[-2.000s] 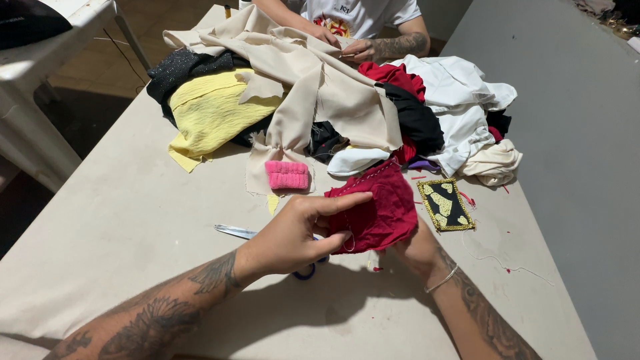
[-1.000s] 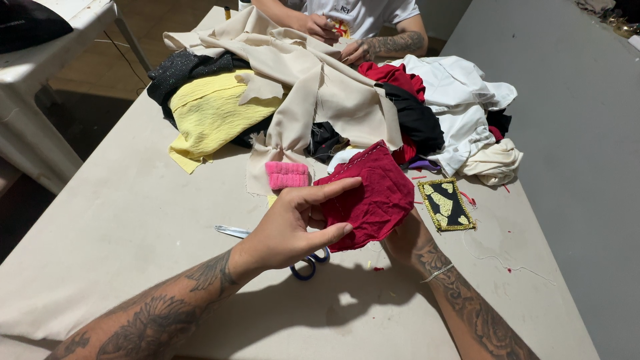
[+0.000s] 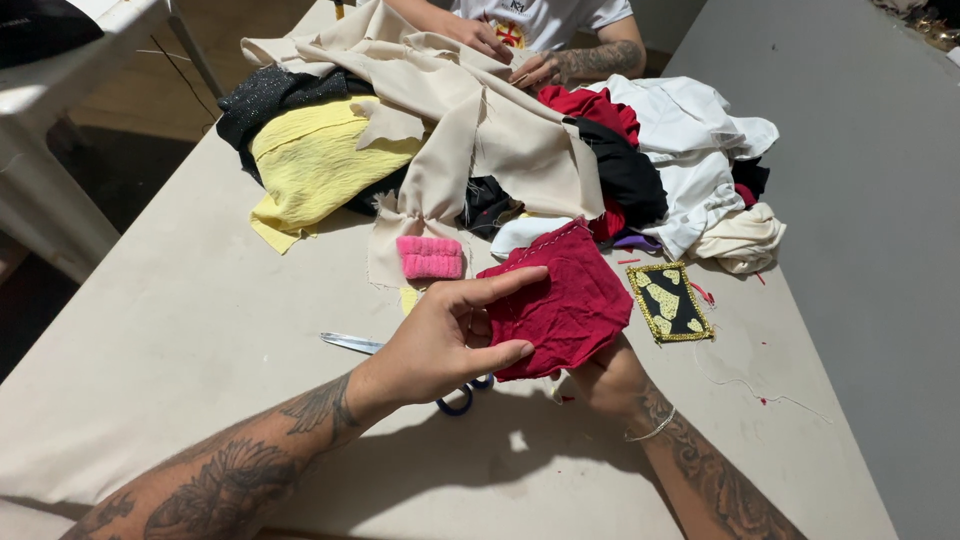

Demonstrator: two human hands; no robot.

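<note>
A dark red piece of fabric (image 3: 566, 304) with pale running stitches along its upper left edge is held between my two hands above the table. My left hand (image 3: 442, 337) grips its left side, with fingers and thumb on the front. Behind its lower right part is my right hand (image 3: 611, 375), whose fingers are mostly hidden by the cloth. Scissors (image 3: 454, 401) with dark blue handles lie under my left hand, their blades showing at its left. A pink ribbed fabric piece (image 3: 429, 258) is just beyond my left hand. To the right lies a black patch (image 3: 670, 301) with a gold border.
Across the table lie heaped cloths: beige (image 3: 517, 142), yellow (image 3: 322, 161), black (image 3: 619, 169) and white (image 3: 690, 127). Another person's hands (image 3: 544, 67) are behind the heap. Loose thread (image 3: 757, 391) and red scraps lie at right. A white plastic table (image 3: 45, 97) stands at far left.
The red fabric has been turned and tilted between my hands, and more of its front shows than two seconds ago. The other person's hands have shifted a little behind the heap.
</note>
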